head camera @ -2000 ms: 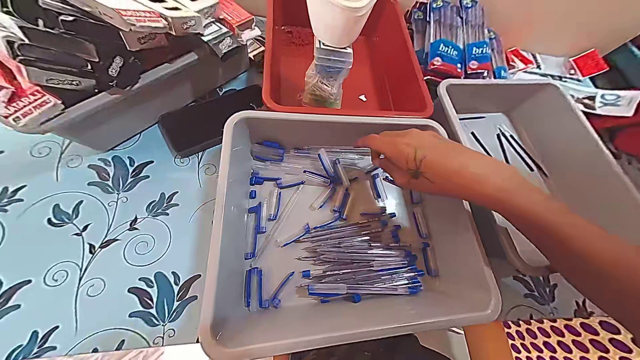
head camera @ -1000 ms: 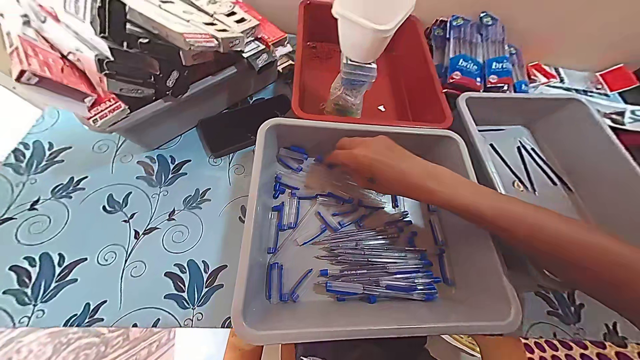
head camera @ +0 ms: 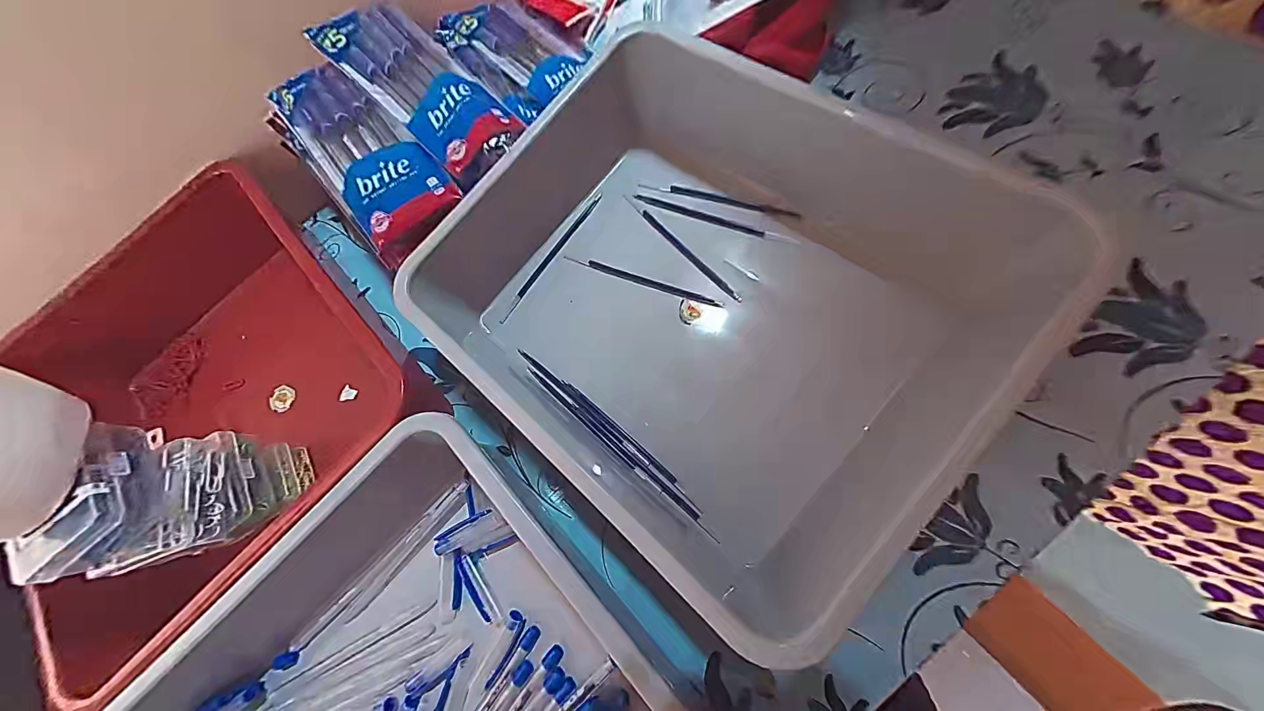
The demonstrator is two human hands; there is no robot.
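Note:
Neither of my hands shows in the head view now. A grey plastic tray [head camera: 849, 128] holds several dark pen refills, some scattered singly at its far end and a bundle [head camera: 612, 434] lying along its near left side. At the bottom left, a second grey tray [head camera: 533, 573] holds clear pen barrels [head camera: 365, 632] and blue pen caps [head camera: 538, 657]; its lower part is cut off by the frame edge. Left of both trays stands a red plastic tray [head camera: 326, 306] with a stack of clear plastic pouches [head camera: 207, 494] in it.
Packs of pens [head camera: 395, 188] lie behind the trays against the wall. A white container [head camera: 35, 449] is at the left edge, over the red tray. A floral cloth [head camera: 1145, 316] covers the table. Purple-spotted fabric [head camera: 1215, 454] lies at the right.
The view has swung far to the right, onto the tray of refills. The hand seen over the tray of pen parts in both earlier frames is out of view.

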